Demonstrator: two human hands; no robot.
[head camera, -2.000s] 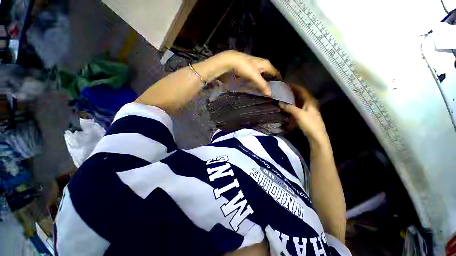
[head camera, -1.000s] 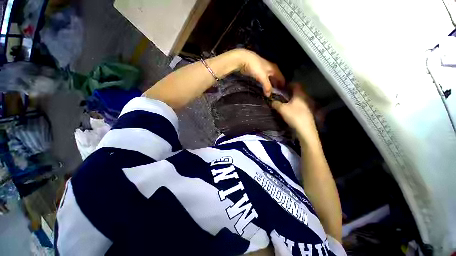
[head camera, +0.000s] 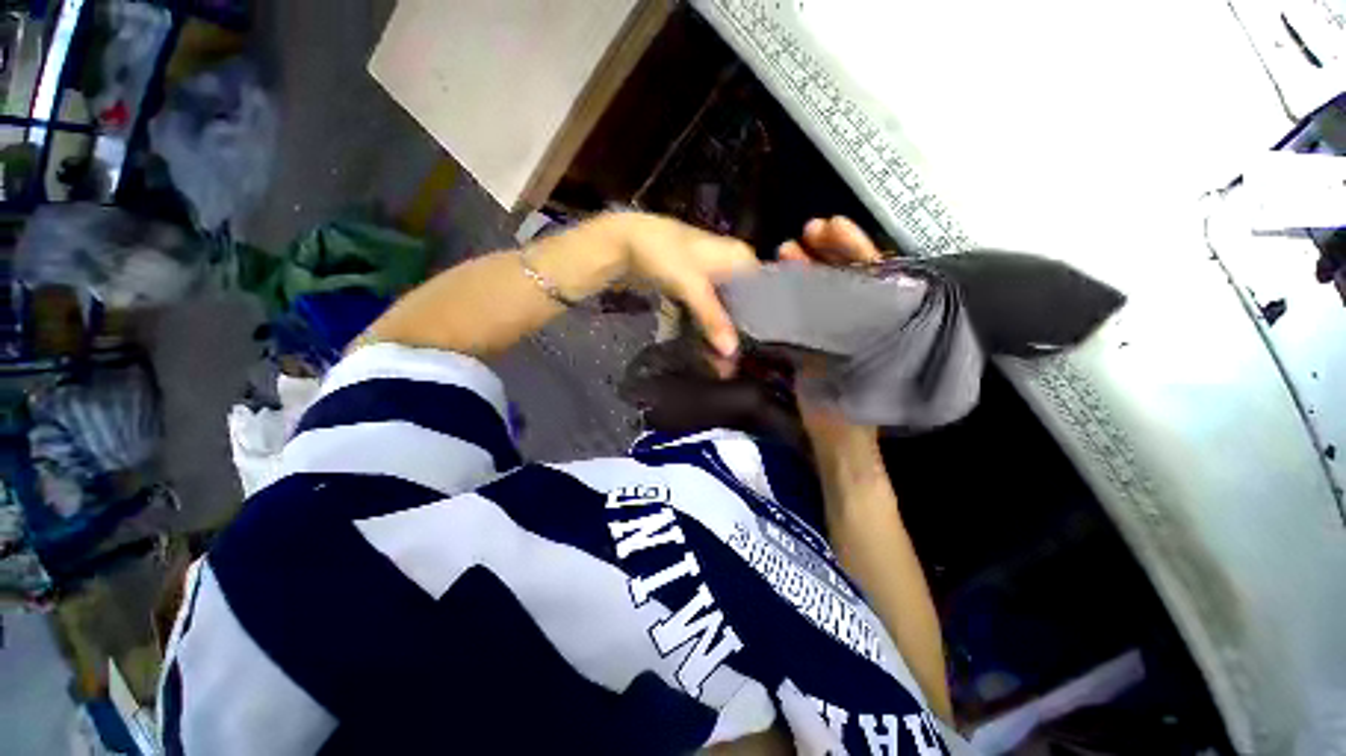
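Observation:
A grey cloth piece (head camera: 893, 347) with a dark end (head camera: 1041, 300) is held up over the lap, folded and slightly blurred. Its dark end reaches over the ruler-marked edge of the white table. My left hand (head camera: 682, 269) grips the grey piece at its left end, thumb low. My right hand (head camera: 839, 241) is behind the cloth; only its fingertips show above it and the forearm below, so its hold is mostly hidden. Dark brown cloth pieces (head camera: 701, 392) lie on the lap beneath the hands.
The white table (head camera: 1033, 133) curves along the right side. A pale board (head camera: 495, 89) stands at the upper left of the hands. Green cloth (head camera: 354, 263), a white bag (head camera: 263, 436) and other bundles lie at the left. A white strip (head camera: 1063, 702) shows low under the table.
The hands were low over the brown stack; now they hold a grey piece with a dark end up towards the table edge. The view has shifted slightly.

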